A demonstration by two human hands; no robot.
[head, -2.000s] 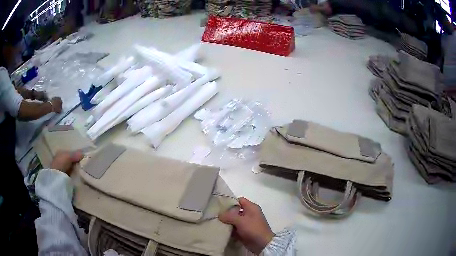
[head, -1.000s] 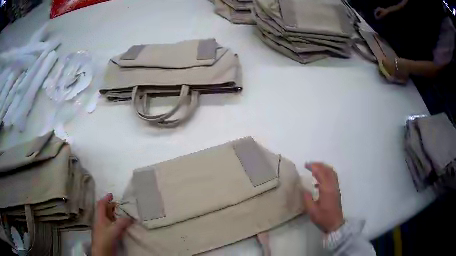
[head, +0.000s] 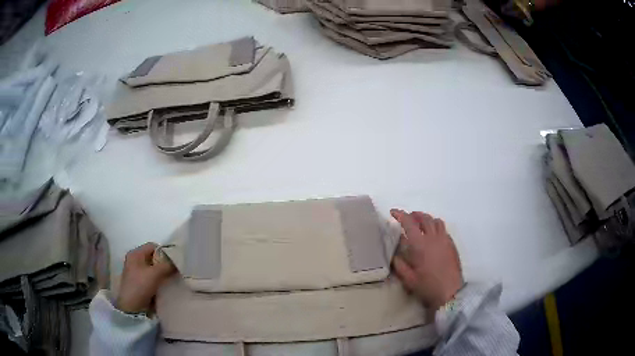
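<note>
A beige tote bag (head: 278, 250) lies flat in front of me, its folded base on top with a greyish patch near each end. Its handles (head: 341, 346) show only partly at the bottom edge of the picture. My left hand (head: 143, 278) pinches the bag's left side fold, fingers closed on the fabric. My right hand (head: 428, 261) lies on the right side fold with its fingers over the fabric; the thumb grips at the fold's edge. Both striped sleeves show below.
Another folded bag (head: 202, 76) lies beyond, handles toward me. Bag stacks are at the left (head: 45, 243), far side (head: 390, 24) and right (head: 592, 174) of the white table (head: 390, 146). Clear and white wraps (head: 56, 118) lie far left, near a red package (head: 76, 10).
The bag has been turned straighter and lies more level. My right hand, apart from the bag a second ago, is now on its right fold. The view has shifted slightly right.
</note>
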